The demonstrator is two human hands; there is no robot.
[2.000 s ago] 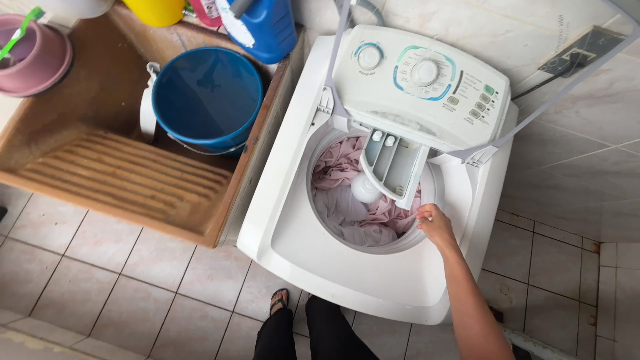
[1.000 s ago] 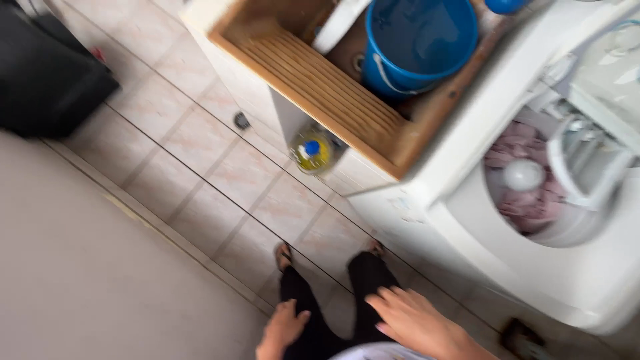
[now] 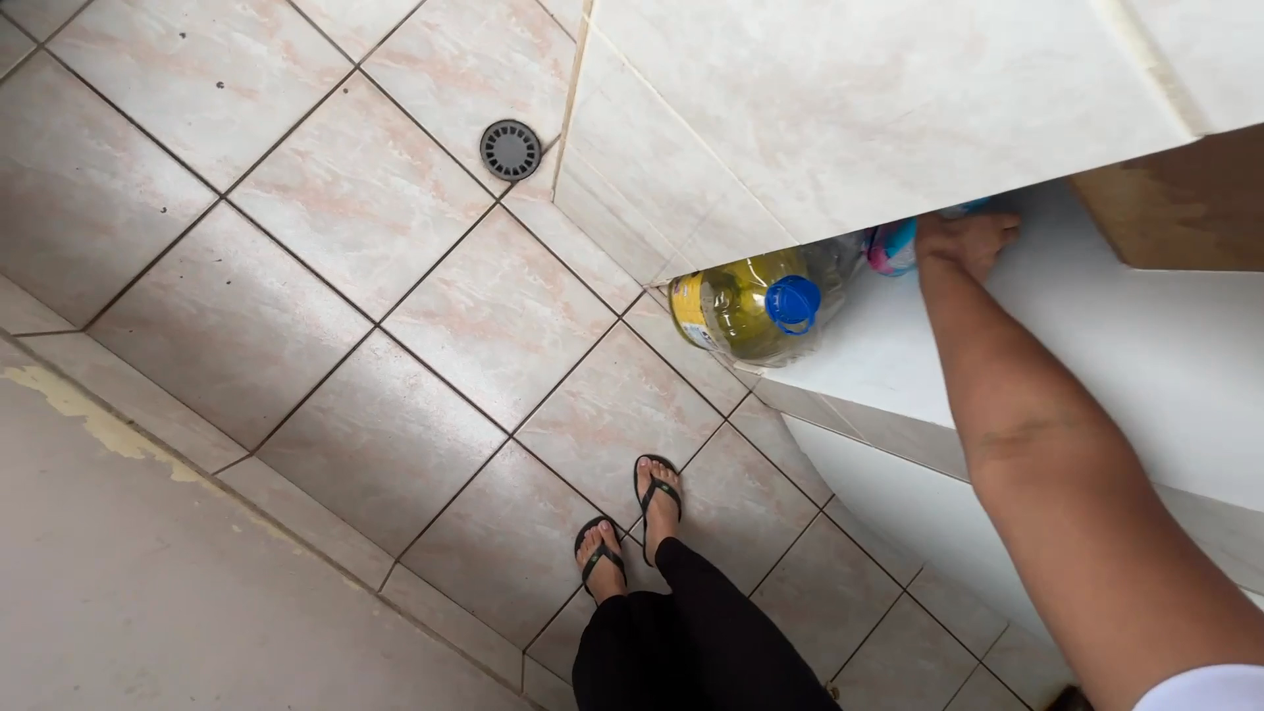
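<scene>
My right hand (image 3: 970,242) reaches into the nook under the tiled sink structure, at the upper right. It is at a blue and pink plastic package (image 3: 893,247); the fingers are partly hidden, so whether they grip it I cannot tell. To the left of the package stands a large clear plastic jug of yellow liquid (image 3: 739,308) with a blue cap (image 3: 792,304), with clear plastic around it. My left hand is out of the picture.
A tiled wall (image 3: 869,109) overhangs the nook, with a brown panel (image 3: 1175,212) at its right. A round floor drain (image 3: 511,150) lies in the tiled floor. A low tiled ledge (image 3: 306,518) runs along the left wall. My feet in flip-flops (image 3: 600,555) stand at lower middle.
The view has swung left and down from the washing machine to the floor and the nook. My right hand has moved from in front of my legs into the nook; my left hand has left the view.
</scene>
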